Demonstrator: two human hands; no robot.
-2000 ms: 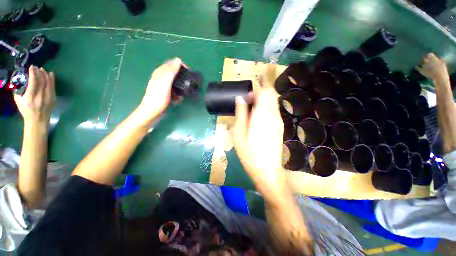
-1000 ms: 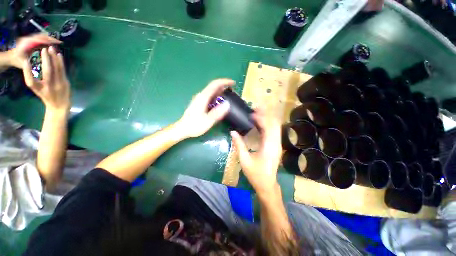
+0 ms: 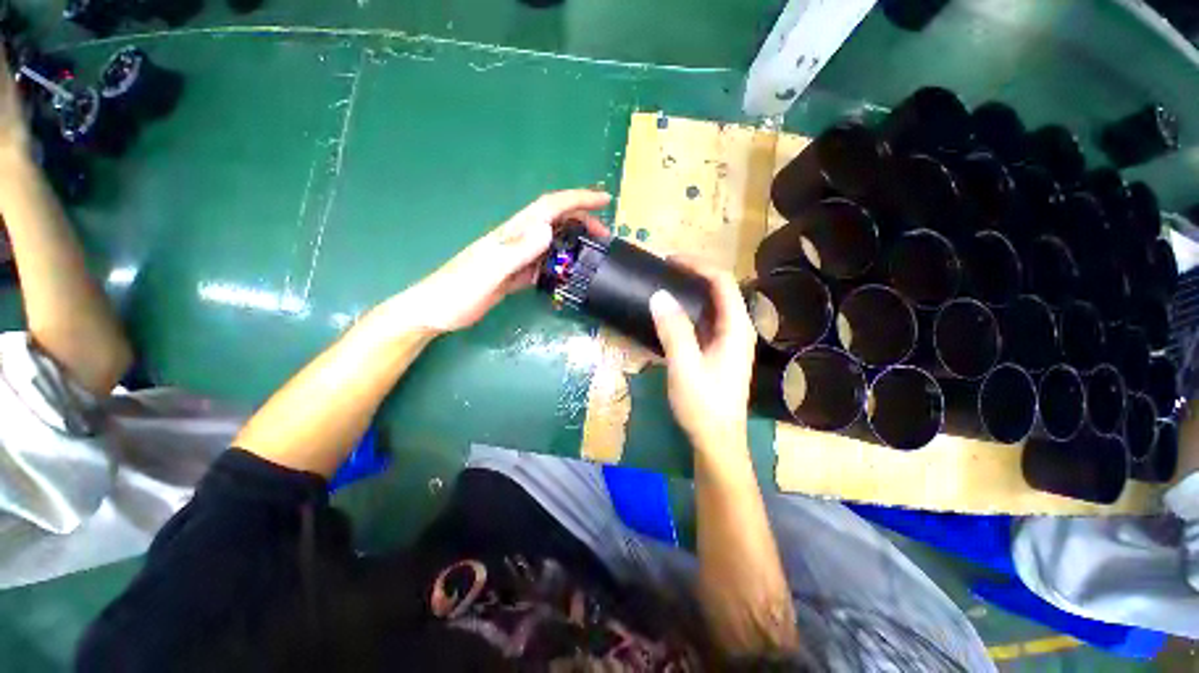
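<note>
My left hand (image 3: 506,263) is at the detailed end of an inner unit (image 3: 568,267), which shows blue, red and silver glints. A black outer sleeve (image 3: 638,292) sits around the rest of the unit. My right hand (image 3: 710,345) grips the sleeve near its other end. The joined piece is tilted, held above the left edge of the cardboard sheet (image 3: 677,178). How far the unit is inside the sleeve is hidden.
Rows of open black sleeves (image 3: 966,337) stand on the cardboard at the right; one lies on its side (image 3: 1076,467) at the front. A pale metal upright (image 3: 809,53) rises behind. Another person's arm (image 3: 59,289) and more units (image 3: 125,99) are at the left.
Two seconds ago the unit and sleeve were apart, one in each hand; now they are joined in both hands. Since one second ago the piece has turned nearer to level. The view has shifted.
</note>
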